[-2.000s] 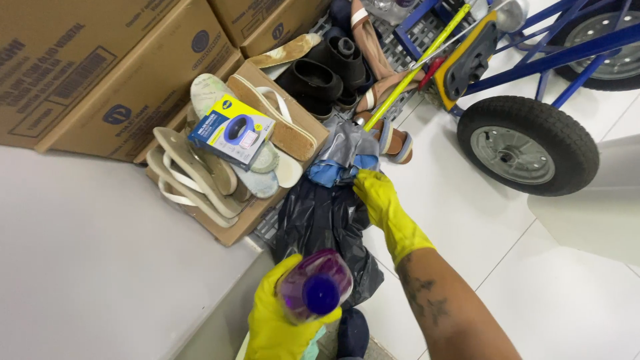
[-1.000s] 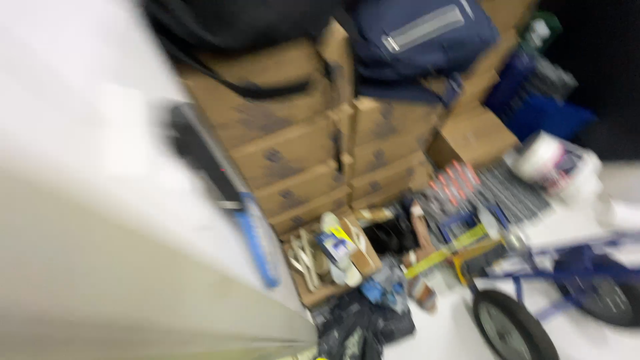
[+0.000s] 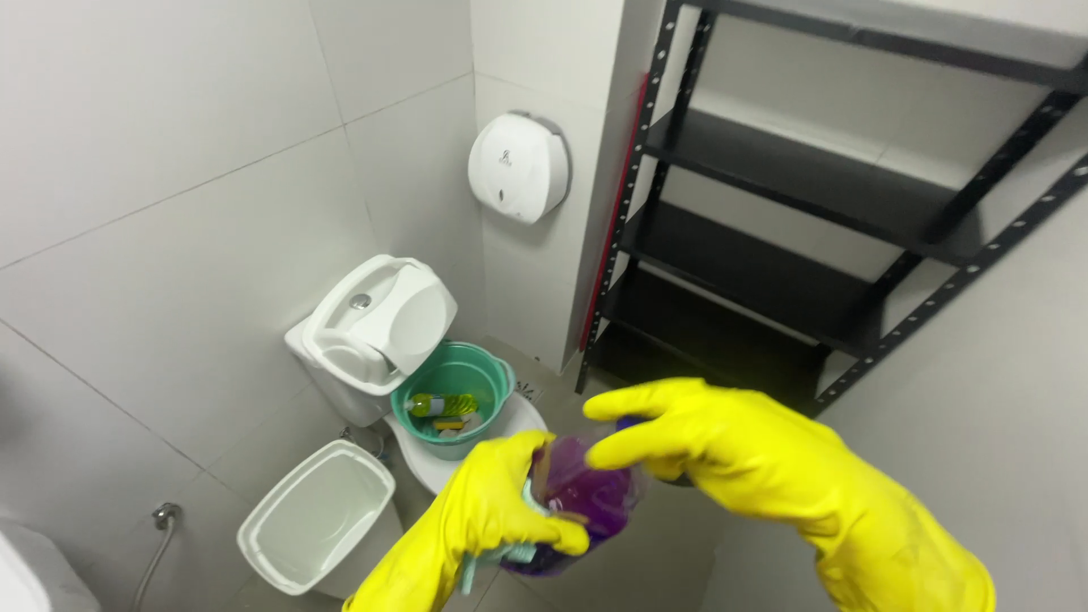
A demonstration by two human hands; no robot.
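My left hand, in a yellow rubber glove, grips a clear plastic bottle of purple liquid and a pale green cloth. Over the top of the bottle, my right hand, gloved the same way, has its fingers around the dark blue cap, which is mostly hidden. Beyond my left hand a green plastic bucket rests on the closed toilet lid. Inside it lie a bottle of yellow-green liquid, a yellow sponge and pale items that I cannot make out.
A white bin lid lies on the toilet tank. The open white bin stands left of the toilet. A white dispenser hangs on the wall. Black metal shelving stands at the right, and a hose hangs at lower left.
The view has swung from the cardboard boxes, sandals and wheeled cart to a bathroom. My right hand was beside a grey-blue cloth two seconds ago; now it is at the purple bottle's cap.
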